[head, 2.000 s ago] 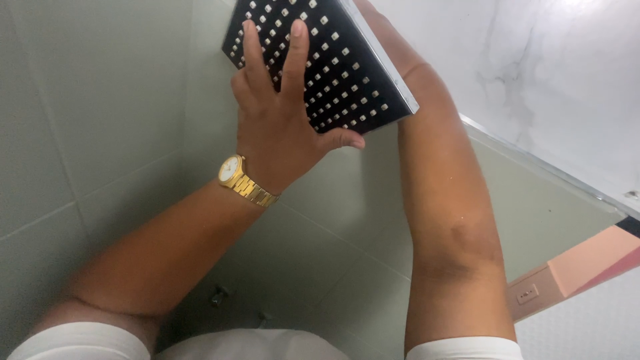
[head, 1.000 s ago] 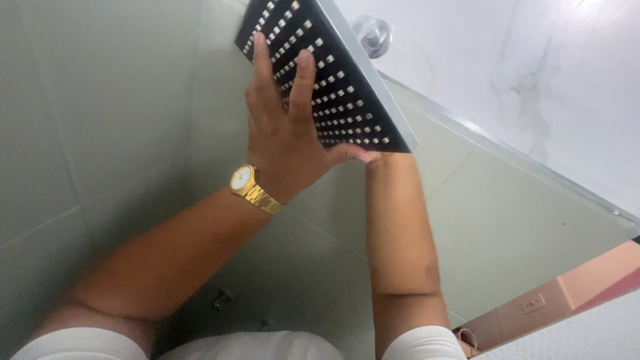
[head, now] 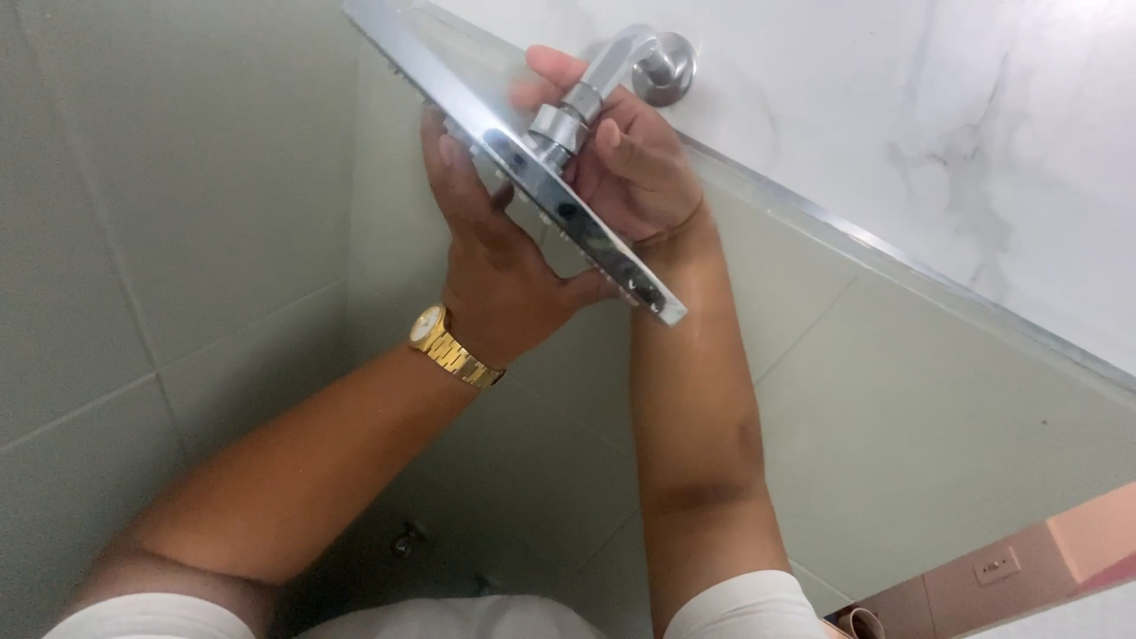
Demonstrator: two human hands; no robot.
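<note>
A square chrome shower head (head: 532, 177), seen nearly edge-on and tilted, joins a bent chrome shower arm (head: 621, 62) through a connector nut (head: 561, 129). The arm ends at a round wall flange (head: 667, 69). My left hand (head: 501, 257), with a gold watch (head: 454, 355) at its wrist, supports the nozzle side, fingers at the upper part and thumb near the lower edge. Behind the plate, my right hand (head: 643, 169) is palm up around the nut and arm, its fingers loosely curled; whether they grip is unclear.
Grey tiled wall (head: 71, 222) lies to the left. A metal edge strip (head: 852, 231) runs beside the white marbled surface (head: 958, 115) at the right. Low in view are a small metal fitting (head: 406, 540) and a pinkish panel with a socket or switch plate (head: 997, 565).
The shower head has tilted from showing its black nozzle face to nearly edge-on, with my left hand still on it. My right hand, hidden behind it before, now shows beside the connector.
</note>
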